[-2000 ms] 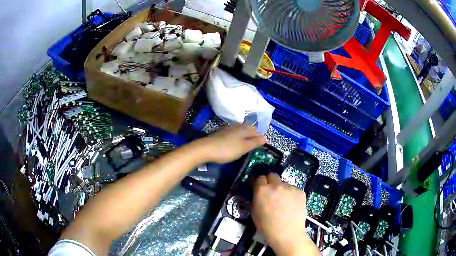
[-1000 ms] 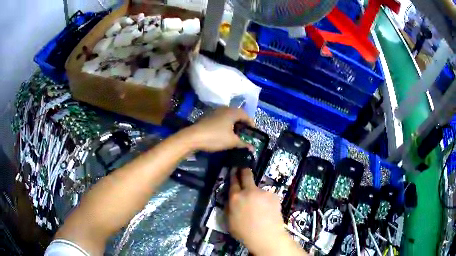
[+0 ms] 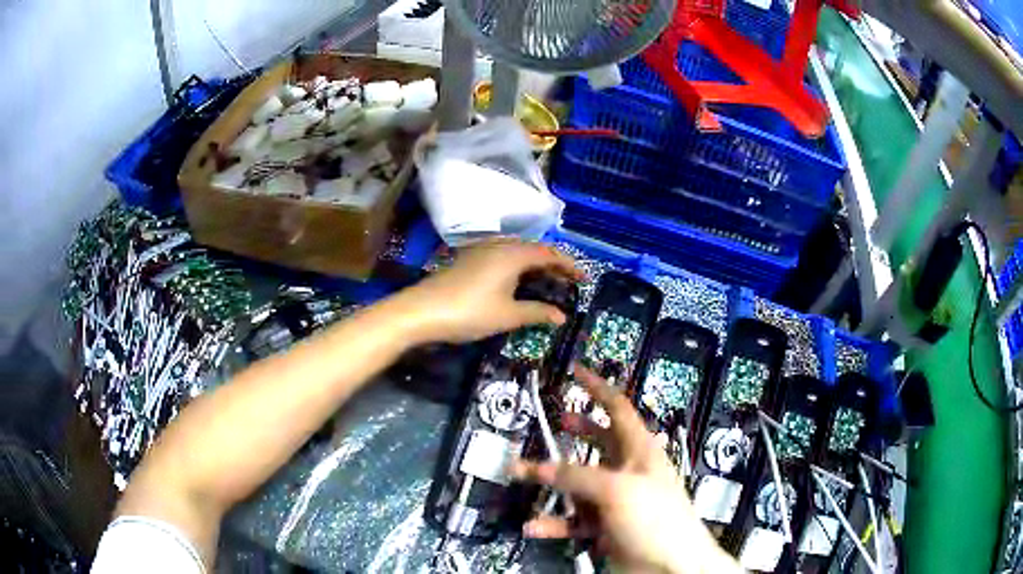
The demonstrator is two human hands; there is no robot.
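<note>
Several long black housings lie side by side on the bench. The leftmost housing [image 3: 466,477] shows a green board, a round silver disc [image 3: 503,405], a white block [image 3: 489,455] and a loose white strip [image 3: 545,420]. My left hand [image 3: 485,294] is around its far end, thumb and fingers on its two sides, hiding part of that end. My right hand [image 3: 628,488] is slightly blurred, low over the leftmost and second housings [image 3: 615,325], fingers spread, with nothing seen in it.
A brown carton [image 3: 286,230] of wired white parts and a clear bag [image 3: 482,185] stand behind. Low blue bins [image 3: 740,305] hold small screws. Blue crates [image 3: 673,168], a fan [image 3: 561,28] and a red stool [image 3: 763,79] are farther back. Boards with cables [image 3: 140,320] heap at left; a green conveyor [image 3: 942,448] runs at right.
My right hand has lifted off the leftmost housing and its fingers have spread; the disc and white block now show. My left hand stays at the far end. The view has shifted.
</note>
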